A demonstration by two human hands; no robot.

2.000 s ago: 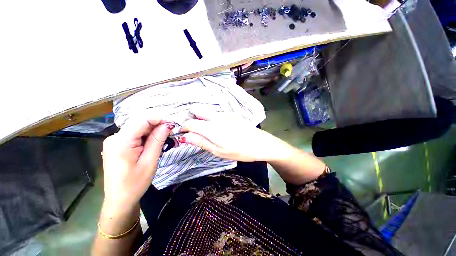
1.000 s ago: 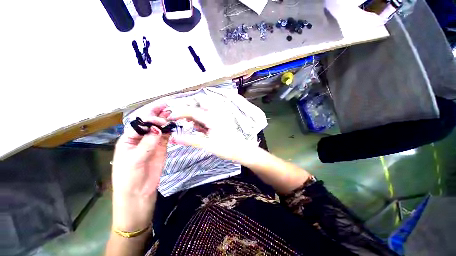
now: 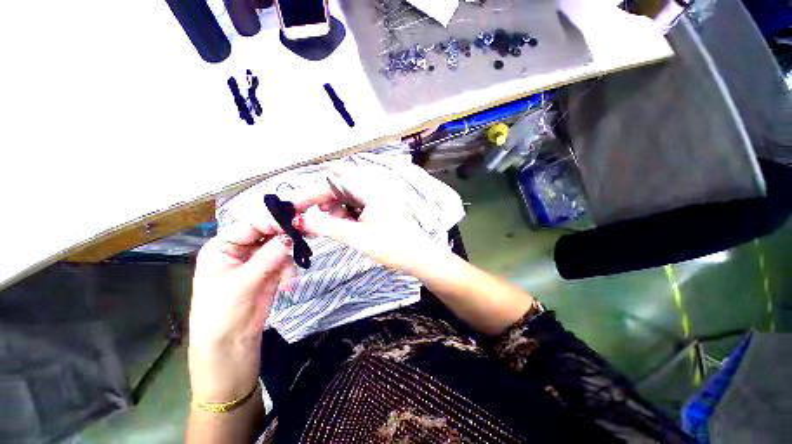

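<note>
A black loop tab (image 3: 287,227) is held above the striped lap cloth (image 3: 334,290), running from upper left to lower right, with a small loop at its lower end. My left hand (image 3: 239,277) pinches it from the left between thumb and fingers. My right hand (image 3: 369,227) touches the tab from the right with its fingertips. A small metallic, brownish object (image 3: 344,192) is tucked in my right hand, possibly thread snips. No needle or thread can be made out.
Black tabs (image 3: 241,100) and another black strip (image 3: 339,105) lie on the white table (image 3: 130,139). Small black parts (image 3: 508,42) and silvery pieces (image 3: 408,60) lie on the grey mat (image 3: 434,94). A phone (image 3: 303,17) and dark cylinders (image 3: 200,30) stand behind.
The tab was mostly hidden between my fingers, then showed bunched at my left hand. It is now stretched out at a slant, with my right fingertips against it.
</note>
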